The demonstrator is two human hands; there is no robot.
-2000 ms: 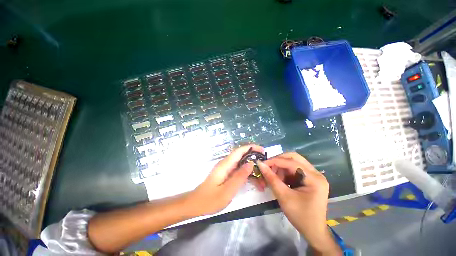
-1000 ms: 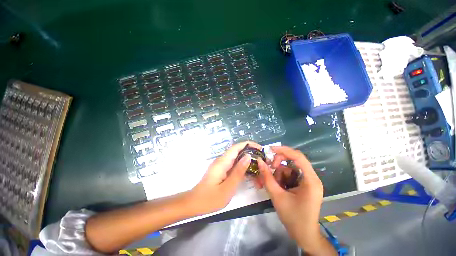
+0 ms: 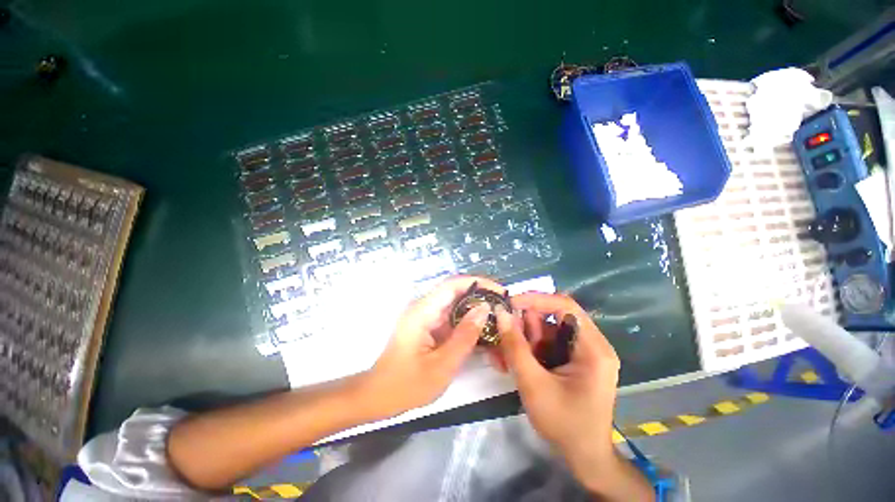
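Note:
My left hand (image 3: 424,338) holds a round unit (image 3: 482,310) with a dark ring-shaped body and a gold-coloured inside, above a white paper sheet (image 3: 339,392). My right hand (image 3: 564,368) presses its thumb and fingertips on the unit's right side. A dark piece, perhaps the tweezers (image 3: 563,340), is tucked in my right hand's curled fingers; its tip is hidden. Both thumbs cover part of the unit, so its centre is hard to see. A clear blister tray (image 3: 393,186) with rows of small parts lies just beyond my hands.
A blue bin (image 3: 702,147) with white scraps stands at upper right, round units (image 3: 567,82) behind it. A white sheet with tan rectangles (image 3: 756,245), a white syringe (image 3: 829,338) and a blue power strip (image 3: 842,211) are at right. Another parts tray (image 3: 64,284) is at far left.
Both hands and the unit have shifted slightly left. The unit has turned a little in my fingers, and my right hand has closed in on it. Small units at the top edge have moved right.

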